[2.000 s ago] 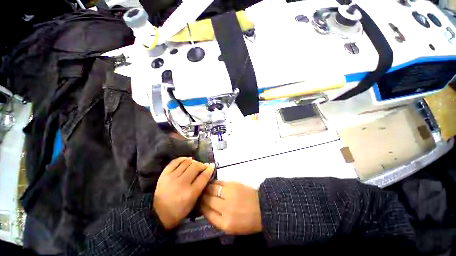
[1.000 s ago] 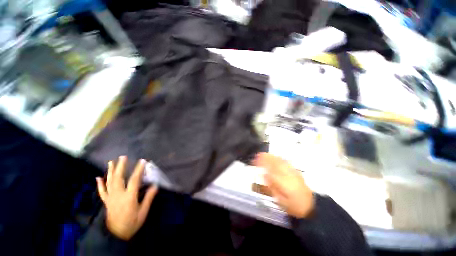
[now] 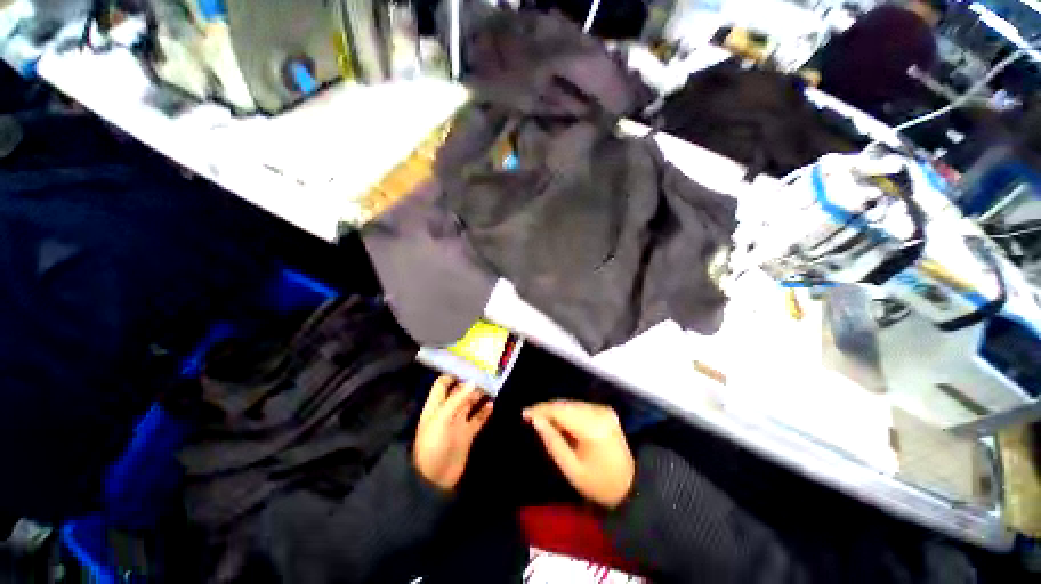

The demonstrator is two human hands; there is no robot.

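The dark garment (image 3: 571, 217) lies in a crumpled heap on the white table, left of the sewing machine (image 3: 845, 217), with one flap hanging over the front edge. A small open grey-white box (image 3: 485, 354) with yellow and a bit of red inside shows at the table's front edge. My left hand (image 3: 450, 434) has its fingers at the box's near edge and appears to hold it. My right hand (image 3: 584, 448) is to the right of the box, off the garment, fingers bent with thumb and fingertips close together. Whether it holds something tiny is too blurred to tell.
A blue crate (image 3: 143, 439) with dark cloth stands at the lower left. The table's front edge (image 3: 651, 399) runs diagonally past my hands. A cardboard piece (image 3: 936, 456) lies at the right. Another machine stands at the upper left, and a person (image 3: 879, 57) at the upper right.
The view has swung left and down. Both hands have left the garment and machine bed and are now below the table edge. The small box has come into view at my left hand.
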